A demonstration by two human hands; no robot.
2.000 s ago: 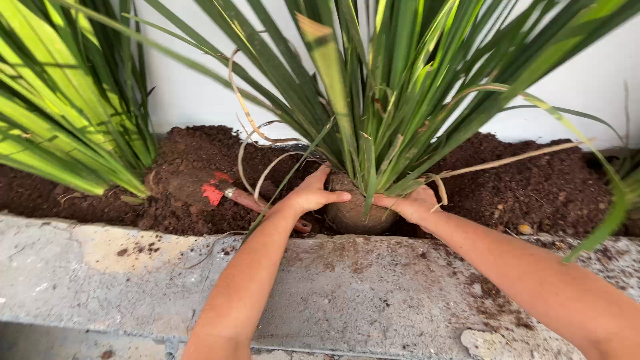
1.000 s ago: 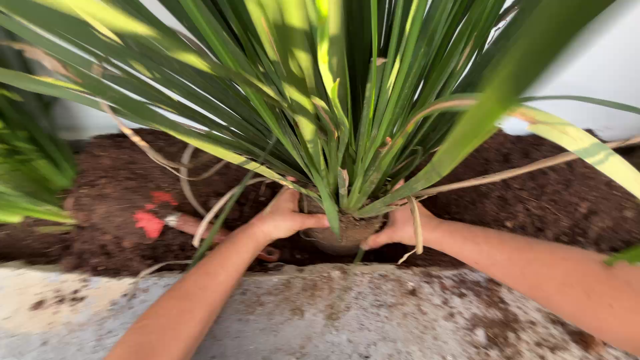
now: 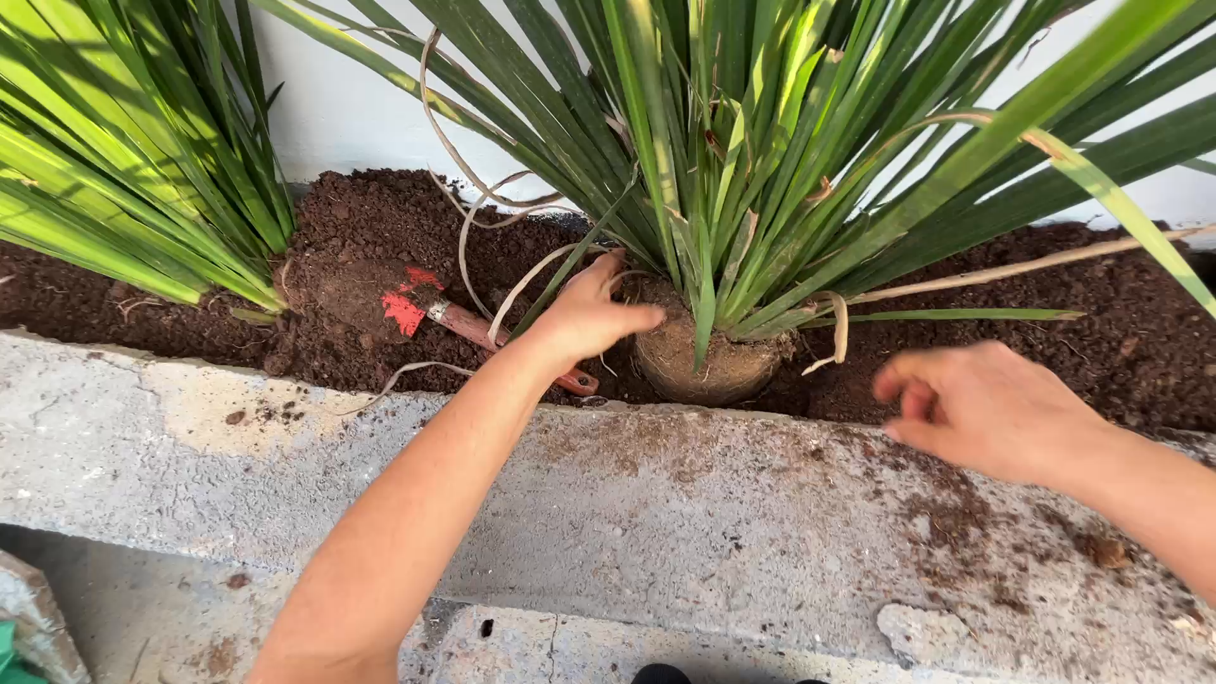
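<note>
A long-leaved green plant (image 3: pixel 731 218) stands with its rounded root ball (image 3: pixel 708 366) in a hollow in the dark soil (image 3: pixel 356 228). My left hand (image 3: pixel 594 309) touches the left side of the root ball, thumb across its top and fingers partly hidden behind leaves. To the right, my right hand (image 3: pixel 978 408) is off the plant, above the bed's edge, holding nothing, its fingers loosely curled and blurred. A hand trowel with a worn red handle (image 3: pixel 465 326) lies on the soil left of the root ball, its blade covered with soil.
A concrete ledge (image 3: pixel 608 503) runs along the front of the bed, with crumbs of soil and a loose chunk (image 3: pixel 921 632) on it. Behind is a white wall (image 3: pixel 332 104). Another leafy plant (image 3: pixel 142 161) grows at the left. Dry leaf strands curl over the trowel.
My right hand has let go of the root ball and moved away to the right. My left hand stays at its left side. The trowel lies as before.
</note>
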